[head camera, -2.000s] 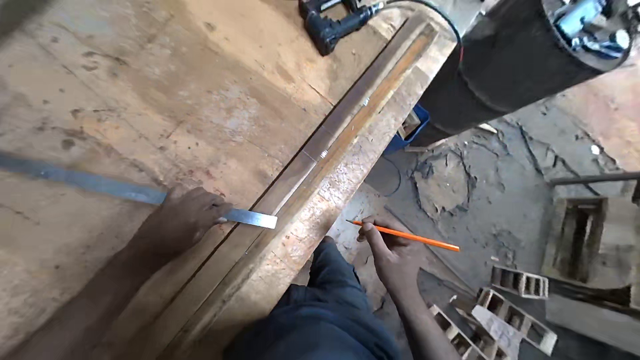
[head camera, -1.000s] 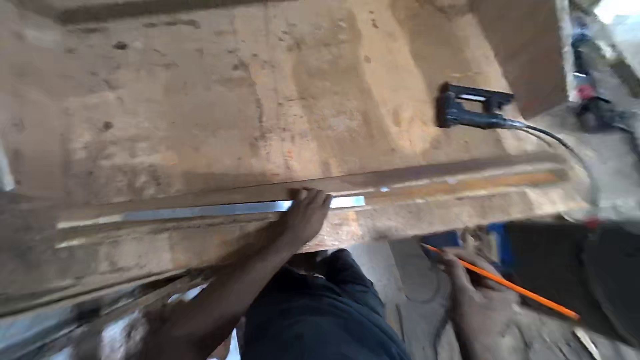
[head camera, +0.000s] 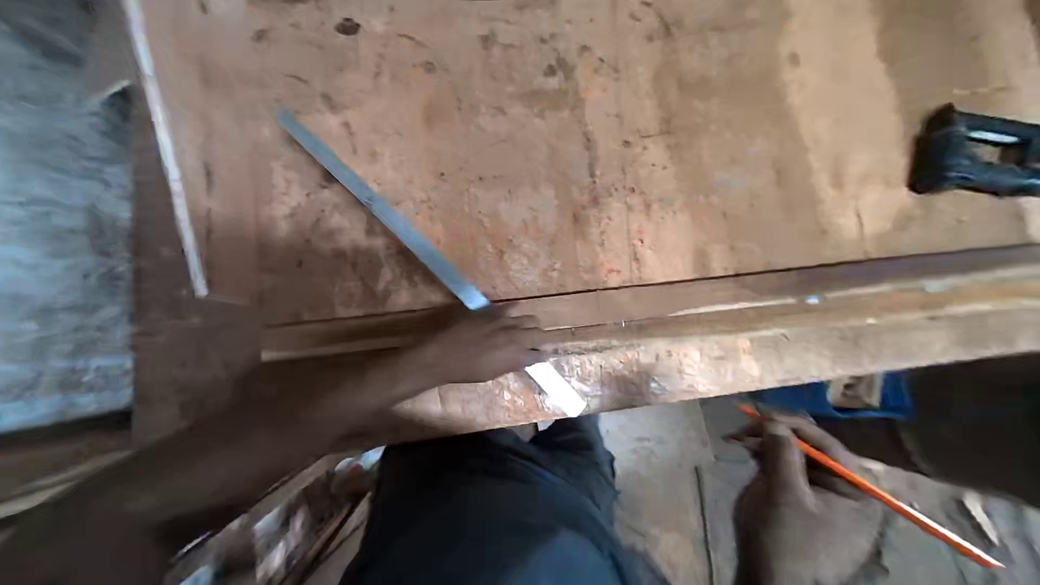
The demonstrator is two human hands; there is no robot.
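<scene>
My left hand (head camera: 491, 345) is closed over a flat metal strip, which looks like a steel ruler (head camera: 406, 231). The strip lies slantwise across the long wooden strips (head camera: 691, 313) along the near edge of the wooden bench, its bright end reaching the edge beside my legs. An orange pencil (head camera: 894, 504) is held in my right hand (head camera: 800, 487), beyond the bench edge, with its tip pointing up and left. My left fingers partly hide the middle of the metal strip.
A black corded power tool (head camera: 975, 154) rests on the bench at the right, cut by the frame. At the left lies a thin pale strip (head camera: 166, 154). Below the bench edge on the right sits a blue container (head camera: 894, 396). Dark stains mark the bench top.
The metal strip, lying along the wooden strips one second ago, now crosses them at a slant with my left hand still on it. My right hand keeps the pencil. The view has turned and shifted.
</scene>
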